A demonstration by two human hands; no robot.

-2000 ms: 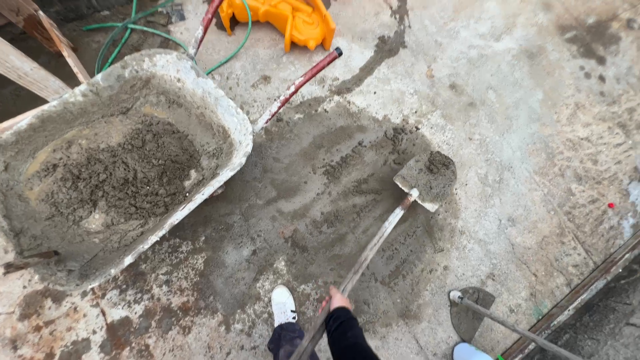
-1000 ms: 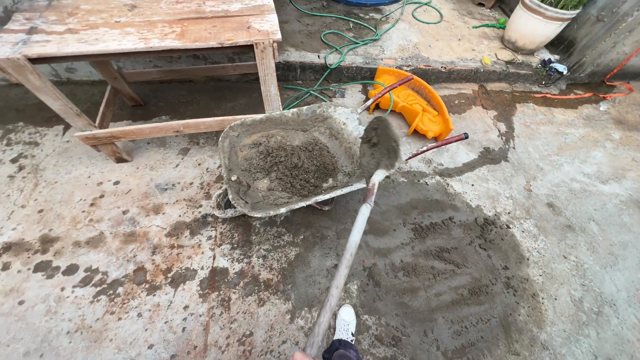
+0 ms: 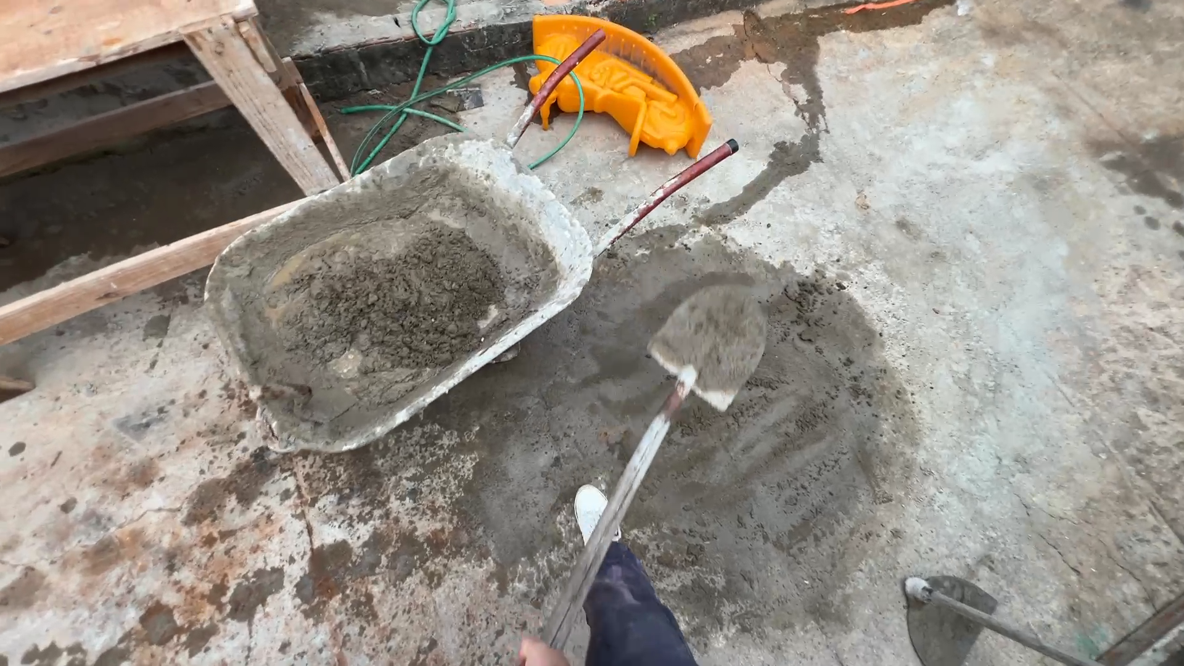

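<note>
A long-handled shovel (image 3: 643, 444) reaches up from the bottom edge, its blade (image 3: 712, 338) above the wet grey patch on the concrete. The blade is coated in grey mortar. Part of one hand, which looks like my right hand (image 3: 543, 653), is closed round the wooden handle at the bottom edge; most of it is cut off. My left hand is out of view. Left of the shovel stands a mortar-crusted wheelbarrow (image 3: 564, 231), with a heap of wet mortar (image 3: 398, 296) in its tray and red handles (image 3: 668, 196) pointing up and right.
A wooden table (image 3: 111, 32) stands at the upper left, beside a green hose (image 3: 407, 109). An orange plastic piece (image 3: 638, 92) lies beyond the wheelbarrow's handles. My white shoe (image 3: 589, 511) is beside the shovel handle. A second shovel (image 3: 948, 615) is at the lower right.
The shovel blade, over the wheelbarrow's handle end one second ago, has moved back to above the wet patch. Two seconds ago it held a small mortar lump there. The view has swung about.
</note>
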